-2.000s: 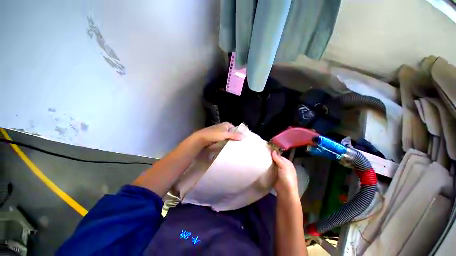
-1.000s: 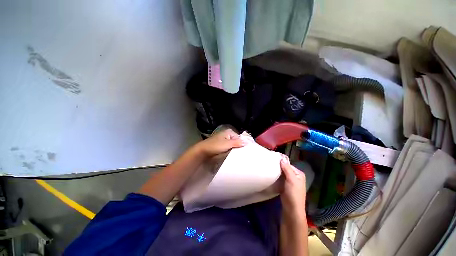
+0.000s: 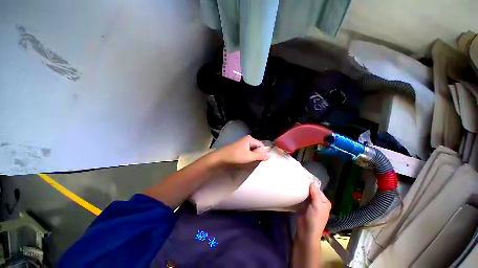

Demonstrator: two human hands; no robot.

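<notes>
A pinkish-white sewn cover (image 3: 267,186) is held over the lap, folded, with an upper edge stretched between the hands. My left hand (image 3: 246,152) pinches the cover's upper left edge. My right hand (image 3: 315,209) pinches its right corner. The red trimmer head (image 3: 303,137) is just behind the upper edge, its tip at the edge between my hands; I cannot tell if they touch. The blue trimmer neck (image 3: 347,146) joins it to the grey ribbed hose (image 3: 385,201) with red tape.
Beige stacked covers (image 3: 430,204) stand at the right. Black bags (image 3: 262,102) lie behind the trimmer under the grey-green curtain (image 3: 257,36). A white panel (image 3: 105,94) fills the left. A yellow line (image 3: 71,194) crosses the floor.
The cover's upper edge has shifted along the trimmer head, and both hands have moved right, the right one also lower. The view has shifted too.
</notes>
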